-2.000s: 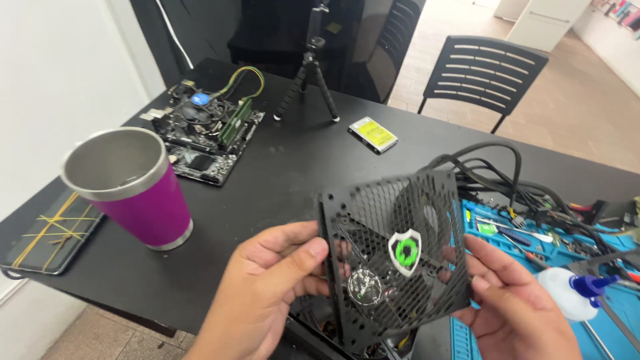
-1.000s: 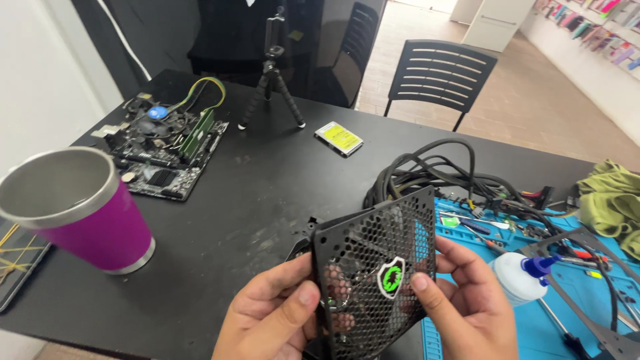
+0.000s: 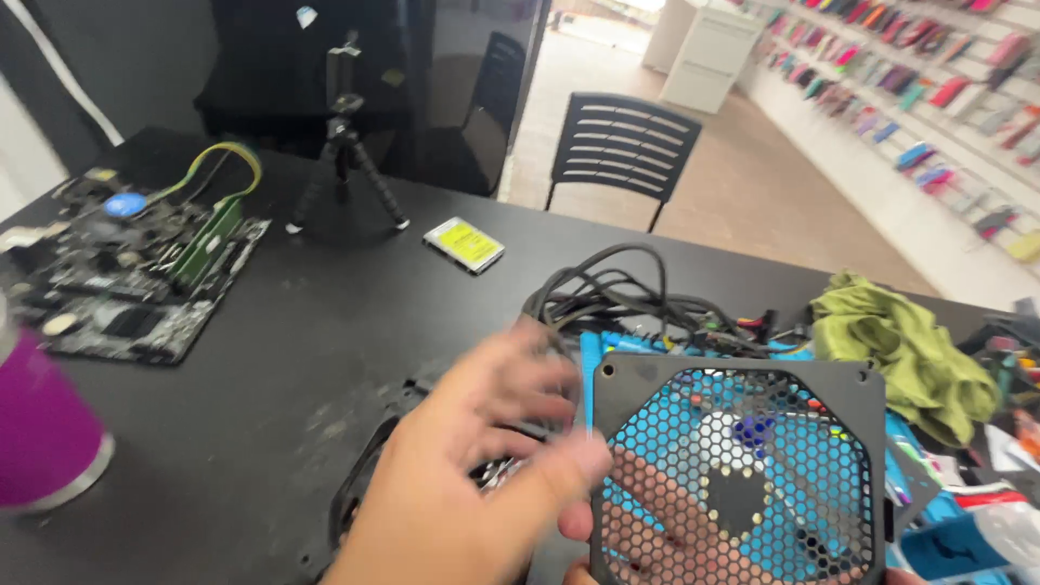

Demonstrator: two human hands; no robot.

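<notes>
A black honeycomb mesh grille [image 3: 735, 487] with a square frame and corner screw holes is held up at the lower right. A dark shield-shaped piece sits at its centre. My right hand [image 3: 678, 520] grips it from behind and below, its fingers showing through the mesh. Just left of the frame is my left hand [image 3: 471, 463], blurred, fingers apart, its thumb tip close to the grille's edge; whether it touches cannot be told. A dark round part [image 3: 357, 479], seemingly with wires, lies partly hidden behind my left hand.
Around the table are a motherboard [image 3: 130, 276] with a cooler, a small tripod [image 3: 345, 146], a 2.5-inch drive [image 3: 465, 244], black cables [image 3: 601, 284], a green cloth [image 3: 894, 349], a purple tumbler [image 3: 41, 431] and a blue work mat [image 3: 902, 455] with tools. A chair [image 3: 626, 146] stands beyond.
The grille has moved right and turned; its green and white emblem, facing me earlier, is no longer seen. My left hand has let go of its left side. The view has swung right.
</notes>
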